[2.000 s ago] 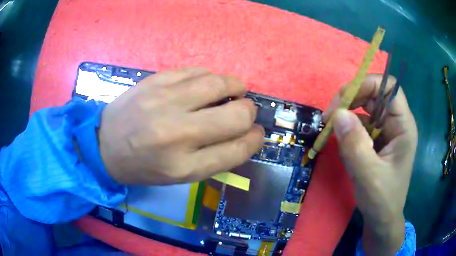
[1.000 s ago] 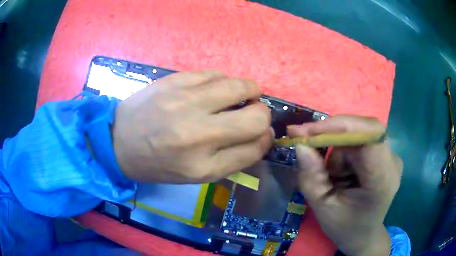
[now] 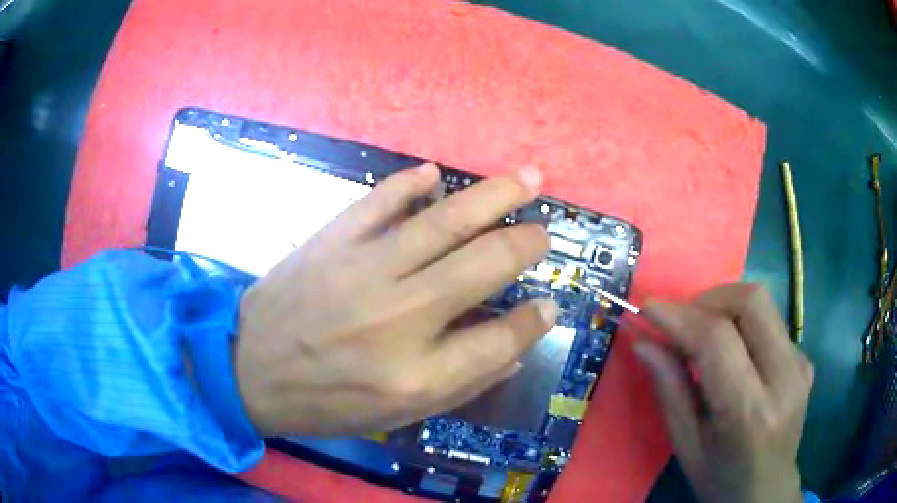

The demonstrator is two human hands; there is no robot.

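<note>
The tablet [image 3: 364, 155] lies insides up, its blue mainboard [image 3: 582, 359] at the right end. My left hand [image 3: 393, 305] lies spread over the tablet's middle, fingers apart, fingertips near the top edge and the board; it covers most of the battery and part of the shield plate [image 3: 531, 378]. My right hand [image 3: 733, 378] is right of the tablet, closed on the tweezers [image 3: 618, 300], whose bright tip points at the board's upper right part, just below the camera module [image 3: 603, 256]. A yellow tape strip [image 3: 568, 406] sits on the board's right side.
The red-pink foam pad [image 3: 413, 79] lies under the tablet on the dark green bench [image 3: 787, 88]. The yellow pry stick [image 3: 793, 251] lies right of the pad. Golden spare flex cables [image 3: 881, 255] lie farther right. A shiny ribbed item shows at the lower right edge.
The pry stick has left my right hand and lies on the bench. My right hand has drawn back right and holds the tweezers to the board. My left hand has spread flat and its fingers have opened.
</note>
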